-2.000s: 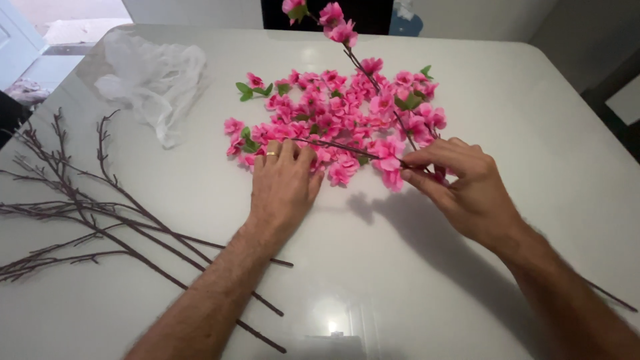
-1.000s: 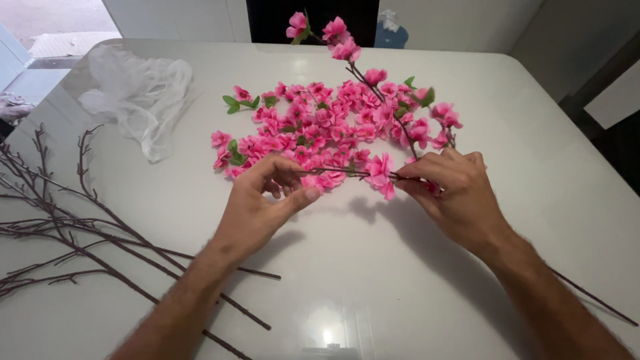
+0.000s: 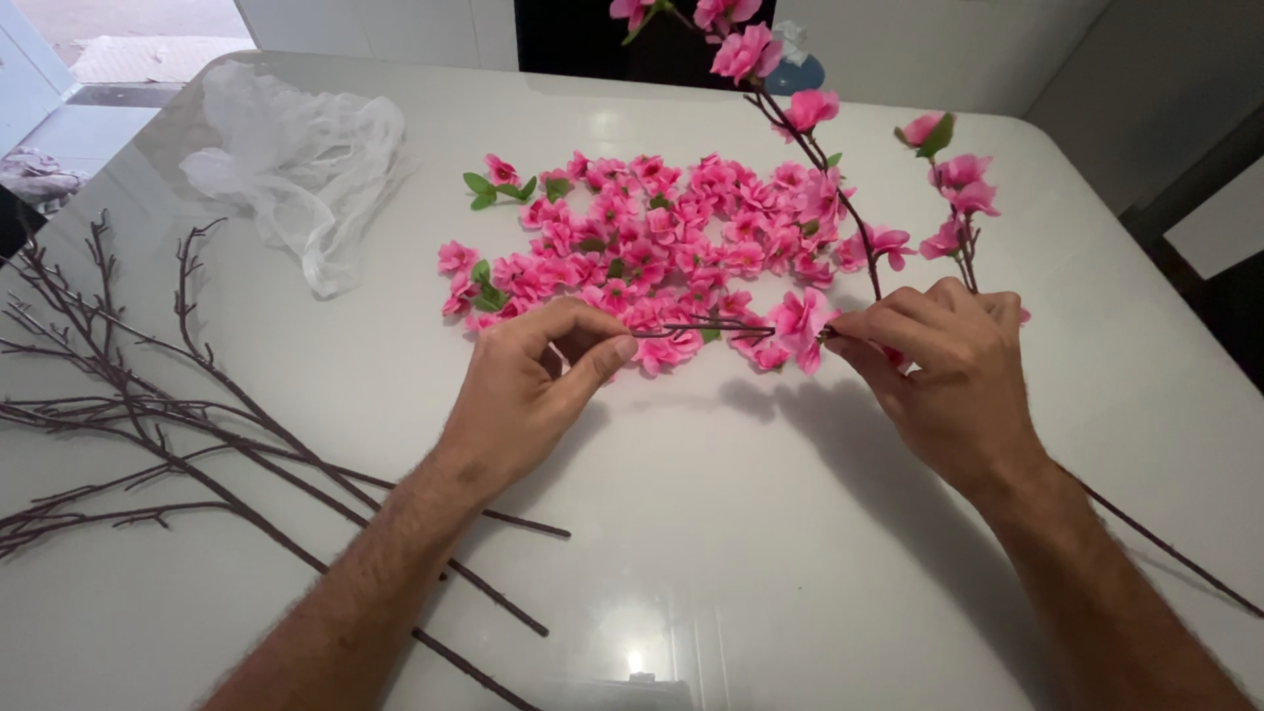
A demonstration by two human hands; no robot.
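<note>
My left hand (image 3: 543, 385) pinches the thin tip of a brown twig between thumb and fingers. My right hand (image 3: 943, 380) holds the same artificial branch (image 3: 862, 227) by its twigs, near a pink fabric blossom (image 3: 802, 326) on the pinched twig. Other twigs of that branch rise above my right hand and carry pink blossoms and green leaves; its stem runs out below my right forearm to the right. Behind my hands lies a wide pile of loose pink artificial blossoms (image 3: 642, 237) with a few green leaves.
Several bare brown artificial branches (image 3: 247, 444) lie crossed on the left of the glossy white table (image 3: 711, 553), partly under my left forearm. A crumpled translucent plastic bag (image 3: 306, 168) is at the back left. Beyond the back edge stands a blue object (image 3: 796, 75).
My left hand has come off the blossom pile area and now pinches the twig's tip. A second flowered twig shows more fully above my right hand.
</note>
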